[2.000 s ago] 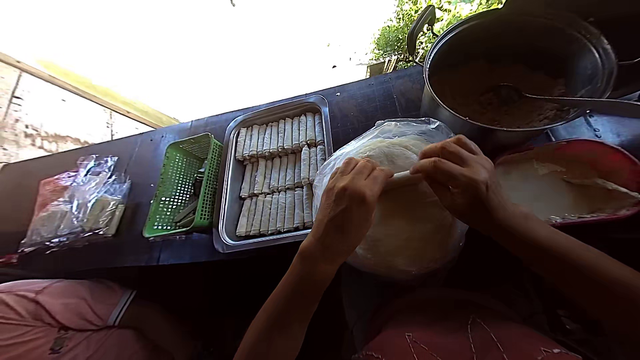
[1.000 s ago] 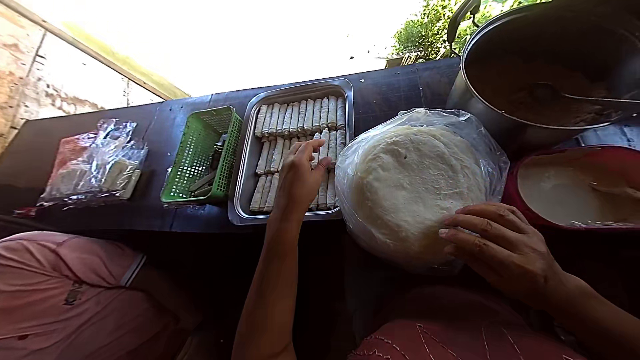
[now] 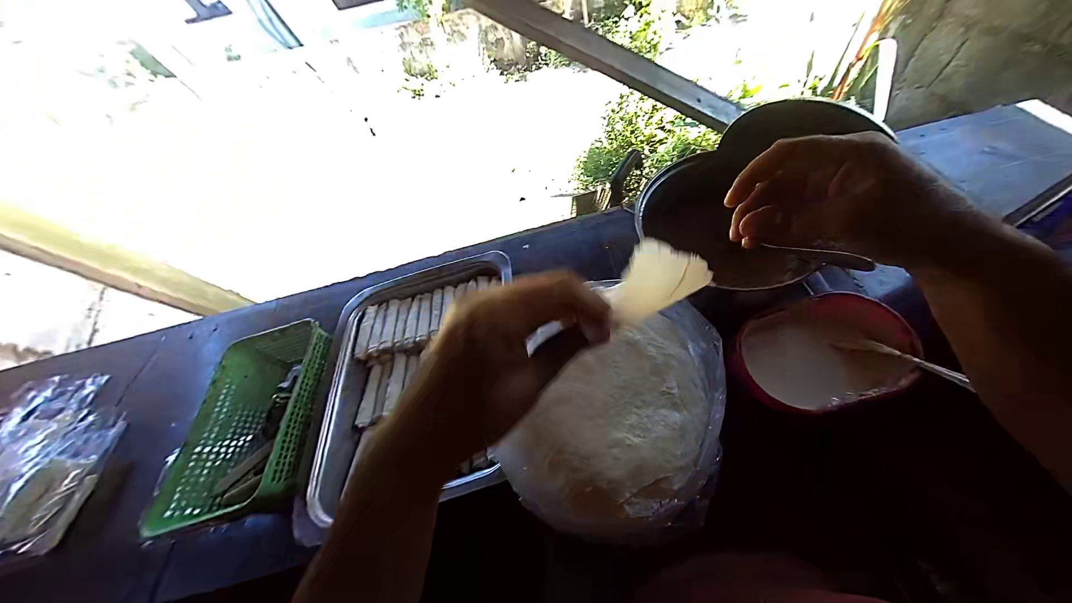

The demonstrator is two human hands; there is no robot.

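Note:
My left hand (image 3: 511,352) grips a pale piece of wrapper sheet (image 3: 662,280) by one end, over the near side of a round stack of wrapper sheets (image 3: 620,410) on clear plastic. Bent at the wrist, my right hand (image 3: 812,193) hangs over the metal pot (image 3: 682,209), its fingers curled loosely; whether anything is between them is too dark to tell. Left of the stack, a metal tray (image 3: 335,419) holds rows of thin rolls (image 3: 402,322), partly hidden by my left arm. A red bowl (image 3: 745,377) of whitish paste with a spoon (image 3: 921,364) is below the pot.
A green plastic basket (image 3: 226,419) with utensils stands left of the tray. Farther left lies a clear plastic bag (image 3: 50,469) with contents. A spoon or ladle handle (image 3: 829,255) rests across the pot's rim. A slanting wooden beam (image 3: 611,67) crosses behind the table.
My left hand has moved from the tray of rolls and now holds a wrapper piece. My right hand has left the stack and risen over the pot. The view has tilted up.

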